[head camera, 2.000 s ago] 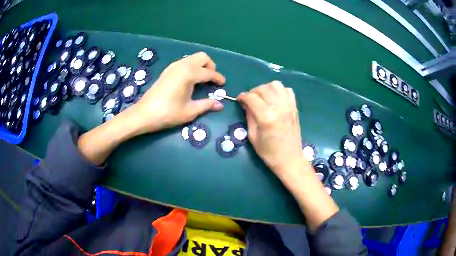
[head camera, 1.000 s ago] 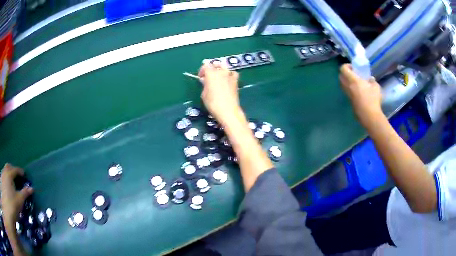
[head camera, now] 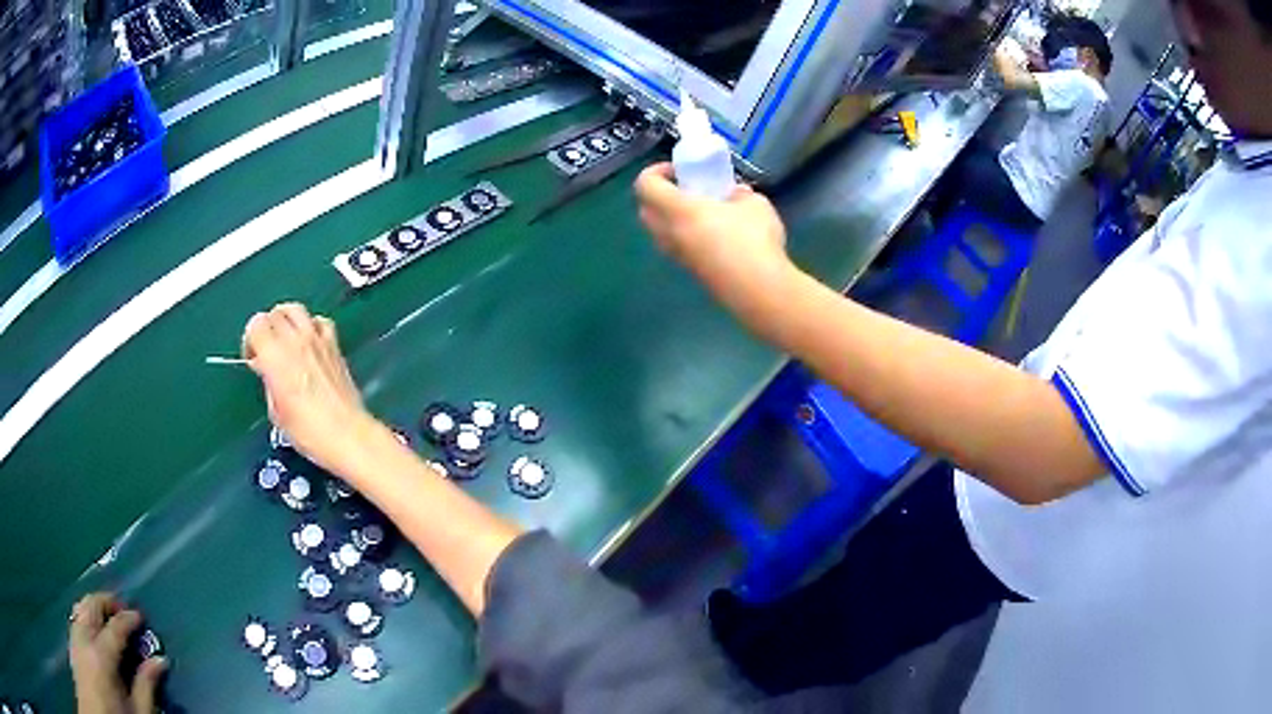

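My right hand [head camera: 300, 377] is closed on a thin pale swab stick [head camera: 228, 361], above the loose speaker units. My left hand [head camera: 105, 649] is at the lower left, cut off by the bottom edge. Its thumb and fingers curve around a black speaker unit [head camera: 148, 643]; I cannot tell if they grip it. Loose black speaker units with white centres [head camera: 318, 583] lie in a heap below my right hand. A pale fixture strip [head camera: 426, 234] holding several black discs lies beyond my right hand.
Another person's hand [head camera: 718, 237] holds a white squeeze bottle [head camera: 702, 156] at centre. A dark loaded strip [head camera: 593, 147] lies beside the metal-framed machine [head camera: 781, 98]. A blue parts bin [head camera: 105, 209] is upper left. Blue stools [head camera: 823, 474] stand beyond the bench edge.
The view has swung right. My right hand has moved from the pale strip's near end towards the heap, still with the stick. My left hand has moved to a single disc. The other person's bottle now shows clearly.
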